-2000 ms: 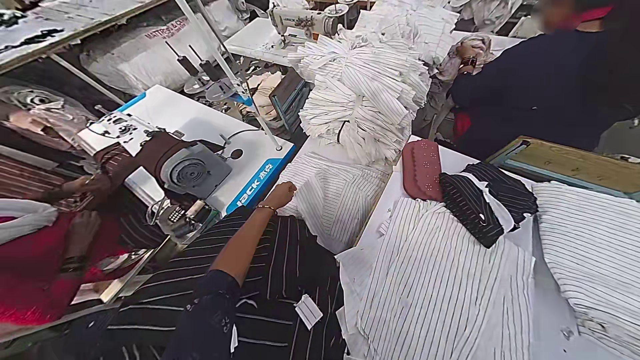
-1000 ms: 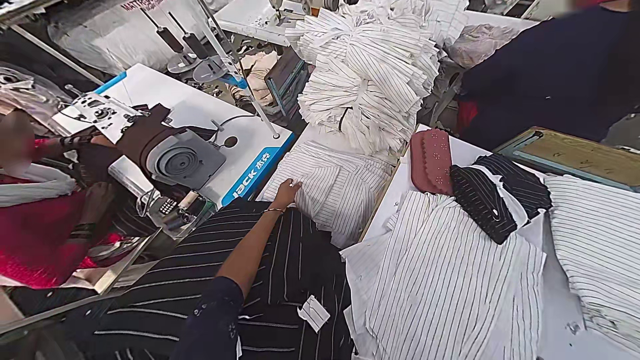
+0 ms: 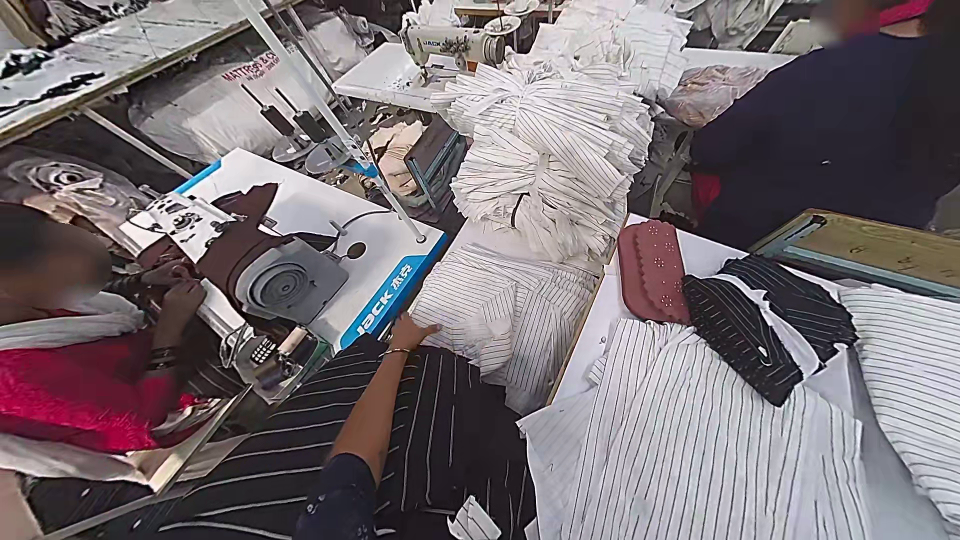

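Note:
My left hand [image 3: 410, 331] rests at the left edge of a stack of white striped fabric pieces [image 3: 480, 292], thumb pointing right; whether its fingers grip the fabric is not clear. Below the wrist, black striped fabric [image 3: 442, 420] spreads over the near area, with a small white piece [image 3: 474, 519] on it. Tied bundles of white striped fabric [image 3: 547, 165] are heaped behind the stack. To the right, a white striped garment piece [image 3: 697, 427] lies on a white table, beside a dusty-red scalloped case [image 3: 651, 270] and folded black striped fabric [image 3: 742, 337]. My right hand is out of view.
At left, a person in red sits at a Jack sewing machine [image 3: 281, 281] on a white table with a thread stand [image 3: 337, 127]. Another person in dark clothing [image 3: 817, 135] is at upper right, near a wooden board [image 3: 877, 244]. A second sewing machine [image 3: 454, 46] stands at the back.
My left hand has moved left across the white striped stack to its edge. The top pieces there now lie folded and shifted, where they were flatter before.

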